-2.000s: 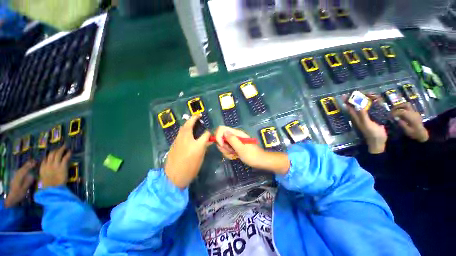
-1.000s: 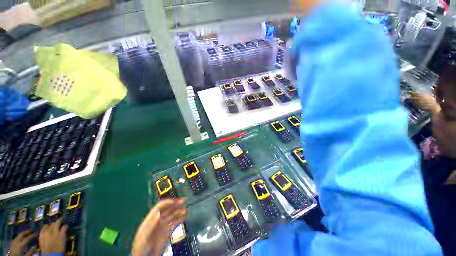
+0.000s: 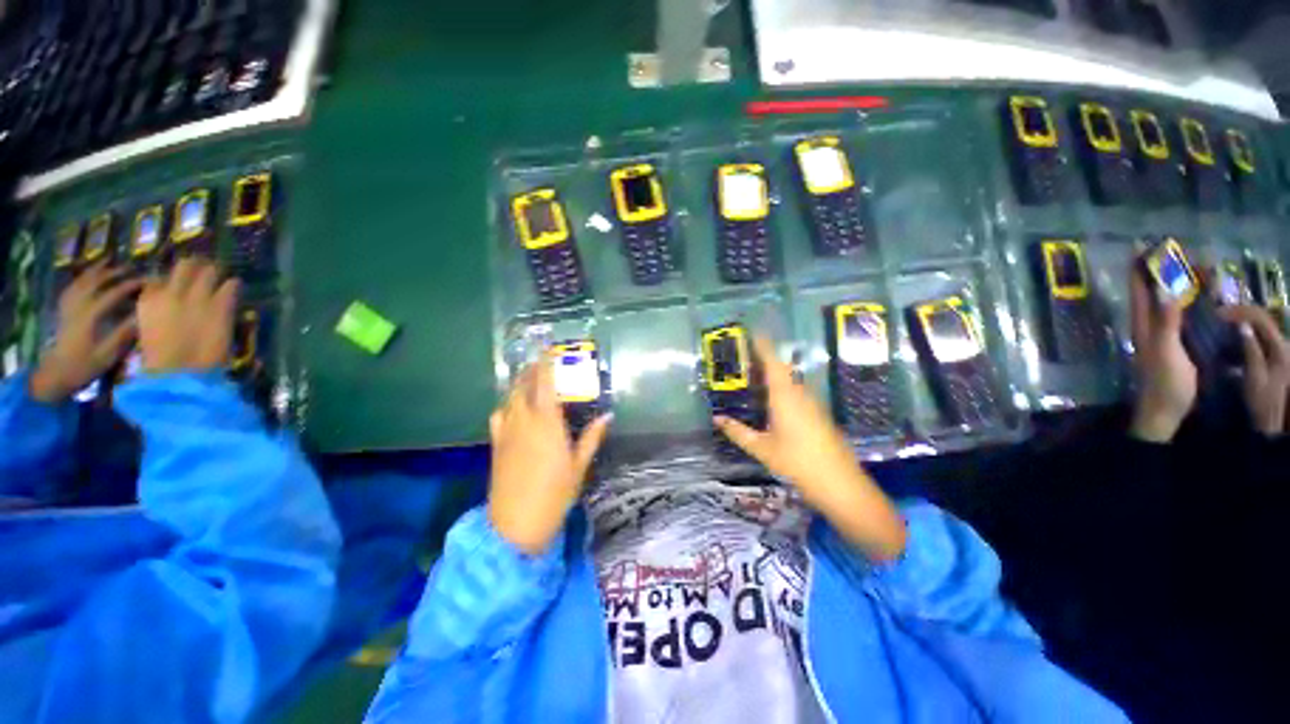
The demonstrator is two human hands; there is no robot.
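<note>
A clear blister tray (image 3: 644,334) lies in front of me, with keypad phones in two rows. My left hand (image 3: 541,450) is around a phone (image 3: 577,371) with a lit white screen, in the near row at the left. My right hand (image 3: 795,436) is at a phone (image 3: 726,359) with a dark screen, its thumb and fingers at the keypad sides. The fingers hide part of both keypads. Two phones with pale screens lie right of my right hand, one of them here (image 3: 864,364). Several phones fill the far row, such as one with a white screen (image 3: 743,226).
A red stick (image 3: 816,105) lies behind the tray. A green battery (image 3: 367,327) lies left of it. A metal post plate (image 3: 678,68) and white board (image 3: 990,64) are behind. Other people's hands (image 3: 187,314) work at trays left and right (image 3: 1169,361).
My right arm has come down from its forward reach to the near row. My left hand is now at the lit phone. The red stick, held two seconds ago, lies behind the tray. The view has tilted down.
</note>
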